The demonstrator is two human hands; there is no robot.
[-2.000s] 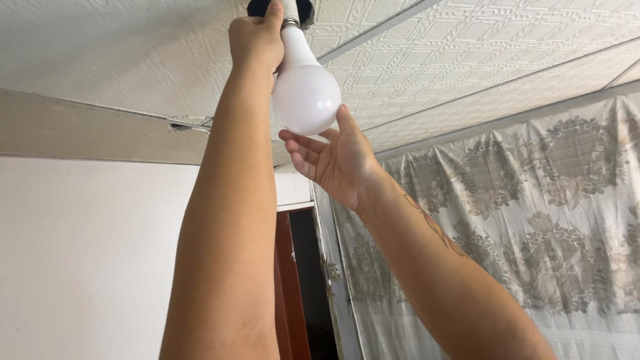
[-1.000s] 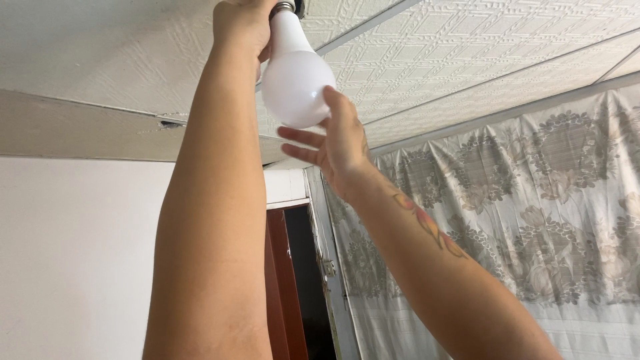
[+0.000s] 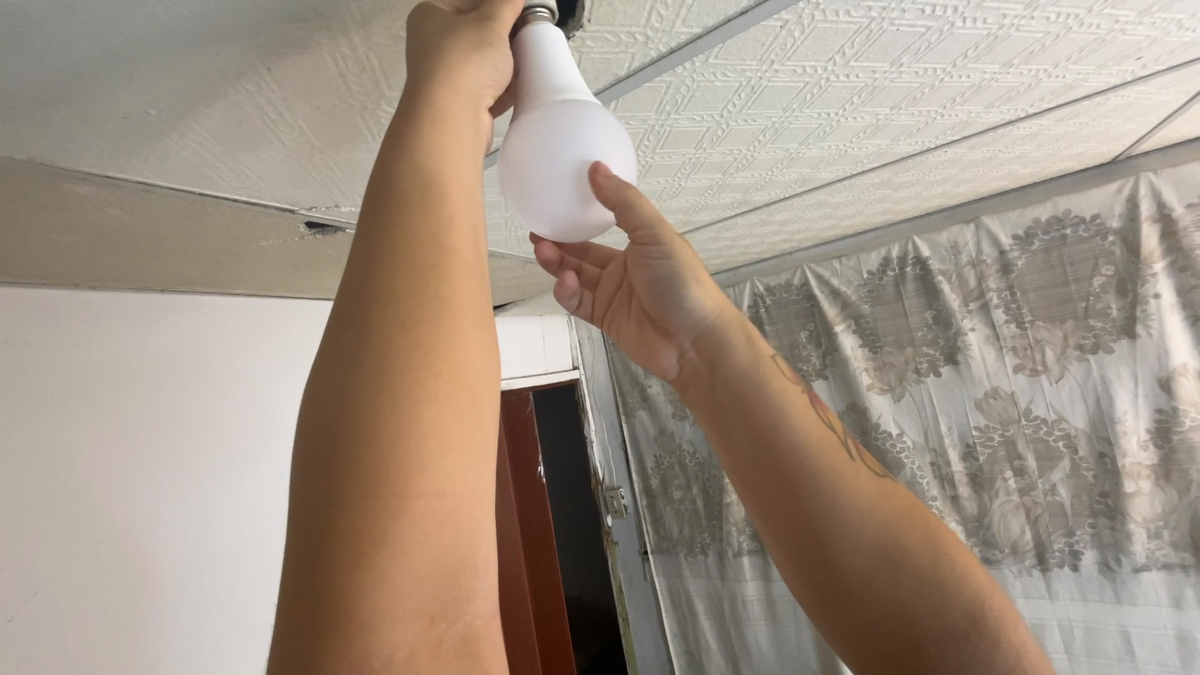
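A white light bulb [image 3: 565, 155] hangs from a lamp socket [image 3: 541, 9] at the ceiling, its metal screw base partly showing. My left hand [image 3: 464, 47] grips the socket at the top edge of the view, where part of the hand is cut off. Below and to the right of the bulb is my right hand [image 3: 637, 272], palm up, with the thumb against the globe's lower right side and the fingertips at its underside. A dark hole in the ceiling shows behind the socket.
Textured white ceiling panels [image 3: 844, 103] with metal strips lie overhead. A patterned curtain [image 3: 1022, 394] hangs at the right. A reddish-brown door [image 3: 534, 534] stands in a doorway beside a worn frame, with a small wall fixture [image 3: 616, 502] near it. A white wall [image 3: 150, 450] is at the left.
My right hand has turned about the bulb's lower part, and its thumb and fingers have shifted on it. My left hand has stayed at the socket.
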